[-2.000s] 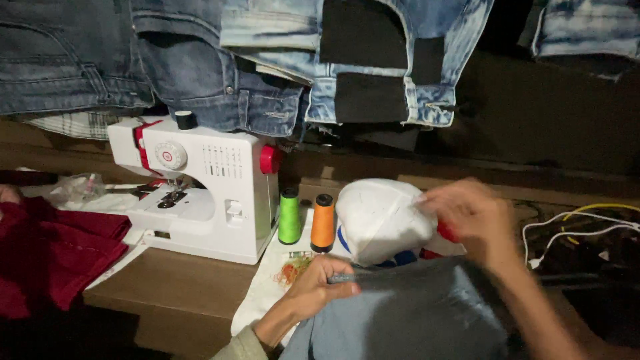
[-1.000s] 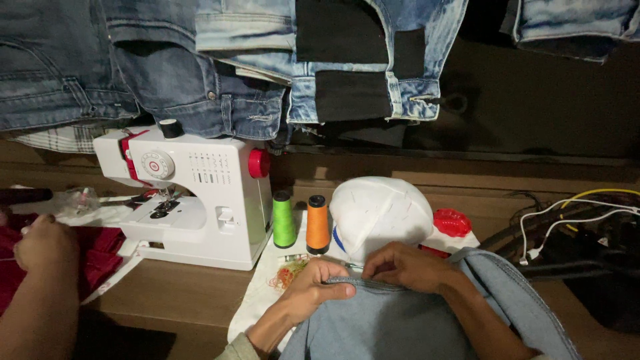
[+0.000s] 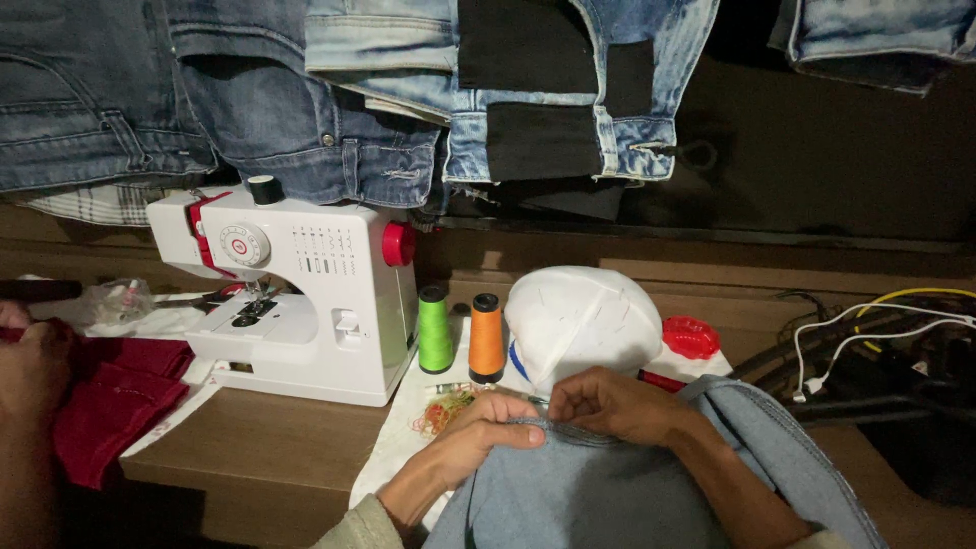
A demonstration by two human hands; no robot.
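Observation:
Light blue-grey denim fabric point(image 3: 602, 488) hangs toward me, its stitched edge bunched at the top. My left hand point(image 3: 488, 435) pinches that edge between thumb and fingers. Close on its right, my right hand point(image 3: 610, 404) has its fingertips at the same edge; whether it holds a needle or pin is too small to tell. Just behind my hands sits a white pincushion point(image 3: 587, 320) with several pins or needles stuck in it. Green point(image 3: 435, 332) and orange thread cones point(image 3: 486, 339) stand left of it. Tangled thread scraps point(image 3: 442, 412) lie beside my left hand.
A white sewing machine point(image 3: 366, 297) stands left. At the far left another person's hands point(image 3: 34, 366) hold dark red fabric point(image 3: 122, 396). Jeans point(image 3: 267, 99) hang overhead. A red plastic dish point(image 3: 690, 338) lies right of the pincushion, and cables point(image 3: 839, 328) tangle farther right.
My right hand has come down from beside the pincushion to the denim edge, next to my left hand. The other person's hands have come into view at the far left.

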